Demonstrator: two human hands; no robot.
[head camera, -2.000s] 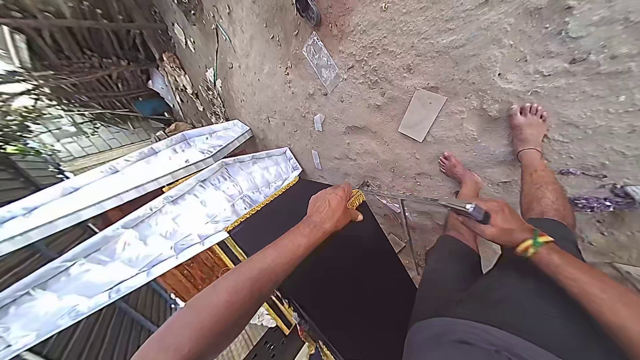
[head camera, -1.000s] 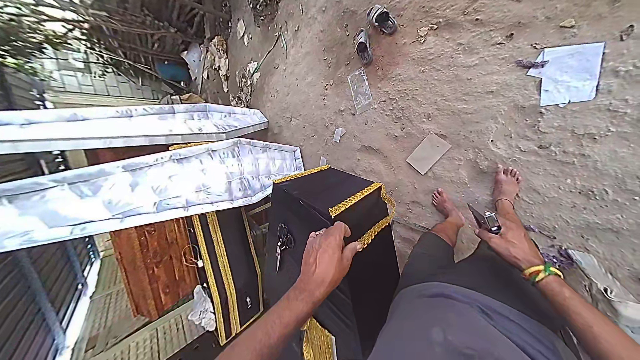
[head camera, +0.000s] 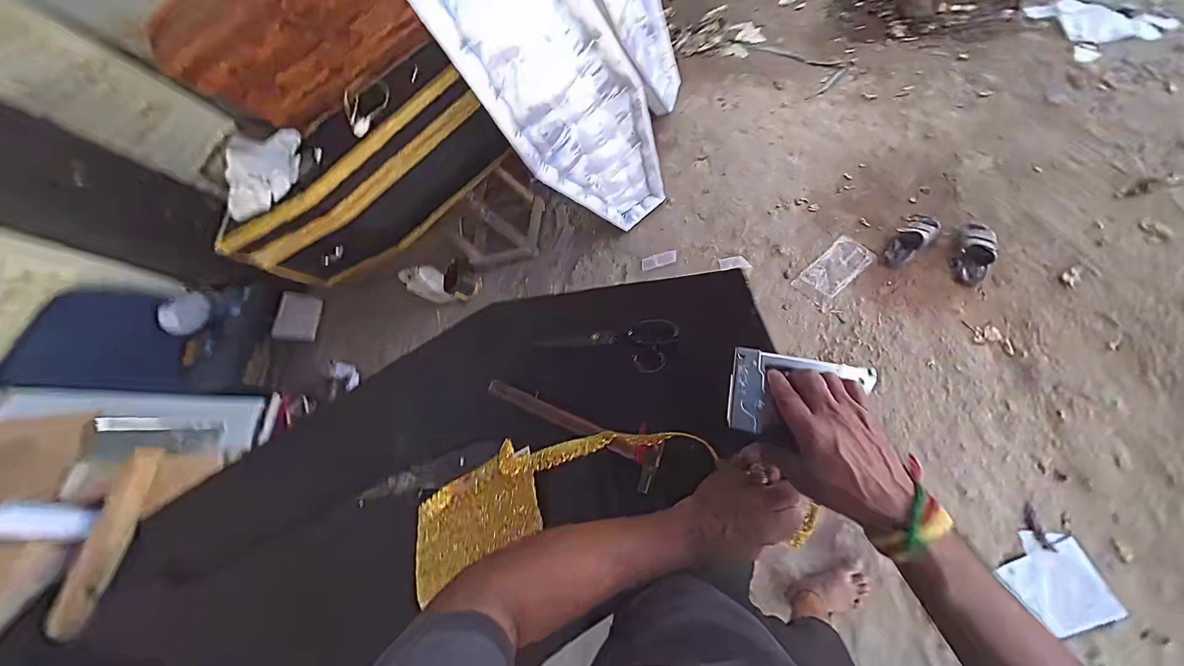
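Note:
A black cloth-covered coffin part (head camera: 305, 518) lies before me. My right hand (head camera: 828, 435) grips a metal staple gun (head camera: 754, 388) at its right edge. Close beside it, my left hand (head camera: 749, 504) is closed on gold fringe trim (head camera: 578, 449). The trim runs left to a wound bundle of the same gold trim (head camera: 481, 527) on the black cloth. A hammer (head camera: 555, 407) lies partly beneath the trim, and black-handled scissors (head camera: 638, 342) rest beyond it.
White-lined coffin parts (head camera: 564, 102) stand ahead. A black coffin with gold bands (head camera: 361, 185) is at the upper left, near a wooden frame (head camera: 504, 222). Sandals (head camera: 974, 252) and a white sheet (head camera: 1064, 585) lie on the dirt at right. A wood piece (head camera: 106, 546) is at left.
The view has swung left and shows more of the black surface. My right hand, with the staple gun, has come from beside my leg to the coffin edge next to my left hand.

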